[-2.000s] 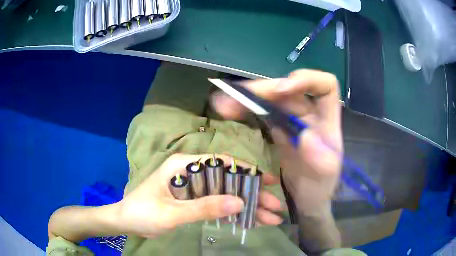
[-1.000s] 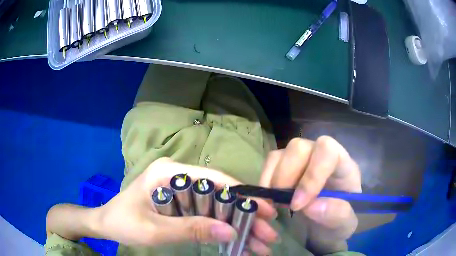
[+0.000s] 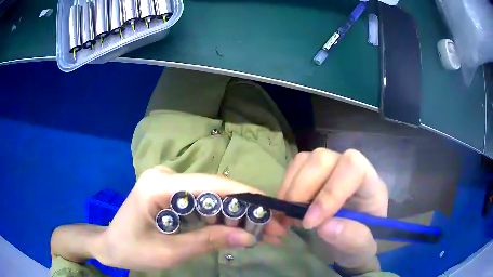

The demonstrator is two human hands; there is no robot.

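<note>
My left hand [image 3: 146, 238] holds a fan of several metal cylinders [image 3: 208, 204] over my lap, black ends facing the camera. Small white and yellowish bits show at the centres of those ends. My right hand [image 3: 340, 200] holds tweezers [image 3: 386, 224] with a blue handle and a flat dark pointed tip. The tip is at the black end of the second cylinder from the right; whether it touches cannot be told. The cylinders' far ends are hidden by my left hand.
A clear plastic box [image 3: 111, 54] with cylinders in a row sits at the bench's left edge. A pen [image 3: 338, 35], a small clear cap [image 3: 373, 30], a dark smartphone [image 3: 400, 70], a small white object [image 3: 448, 54] and a clear bag [image 3: 470, 32] lie right. A blue bin [image 3: 102, 205] is low left.
My right hand has come down from above the lap, bringing the tweezers to the cylinders. My left hand has tilted the fan so the black ends face the camera more directly.
</note>
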